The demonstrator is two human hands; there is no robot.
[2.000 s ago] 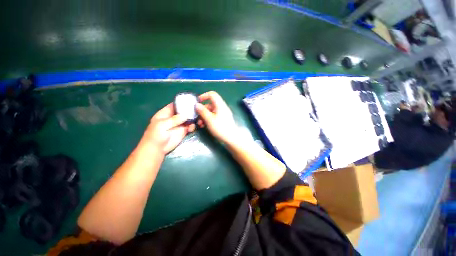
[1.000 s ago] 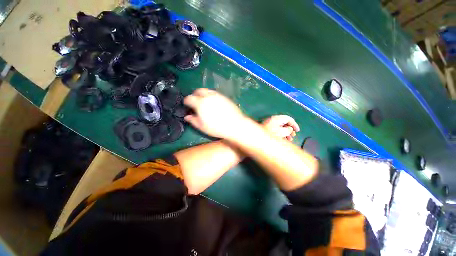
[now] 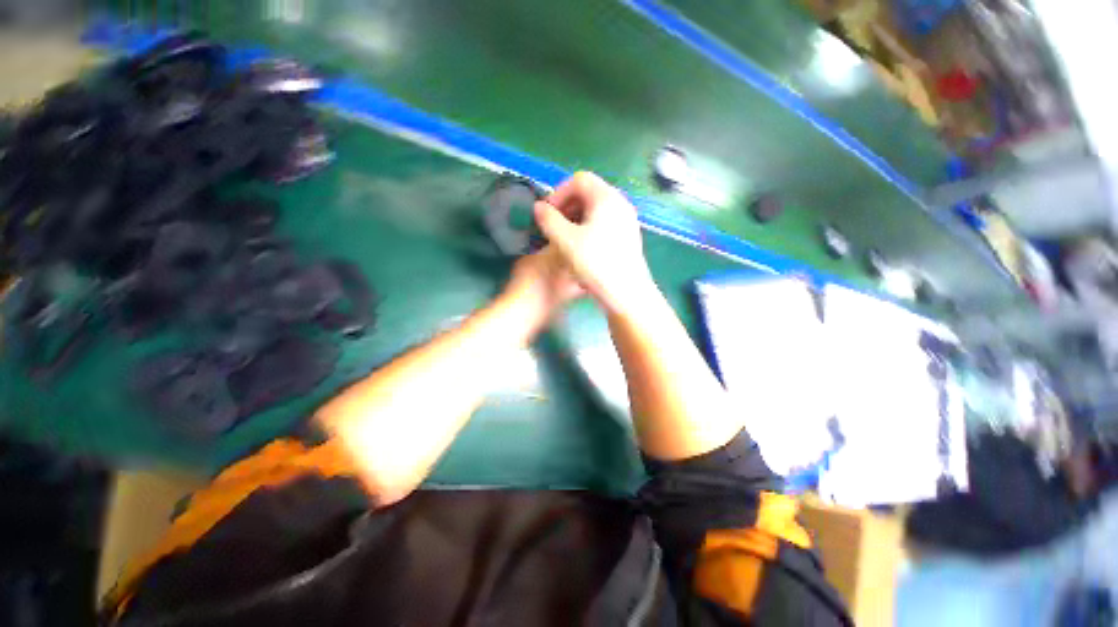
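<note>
A black ring-shaped housing [image 3: 495,216] with an open centre is held up over the green bench near the blue edge strip. My right hand [image 3: 593,235] has its thumb and fingers on the housing's right side. My left hand [image 3: 541,284] is just below, close to the housing's lower edge and partly covered by my right hand. Its fingertips are blurred, and whether they grip anything is unclear. A large pile of black housings [image 3: 184,233] lies at the left.
Spaced round units, including a dark one [image 3: 766,208], sit on the green conveyor [image 3: 539,92] beyond the blue strip [image 3: 454,150]. A blue-edged tray [image 3: 763,355] and white sheet with black pads [image 3: 877,392] lie at right, above a cardboard box [image 3: 862,549]. Dark clothing shows far right.
My right hand has left the pile and moved right, now with a housing. My arms are no longer crossed, and my hands are together. The view has swung right.
</note>
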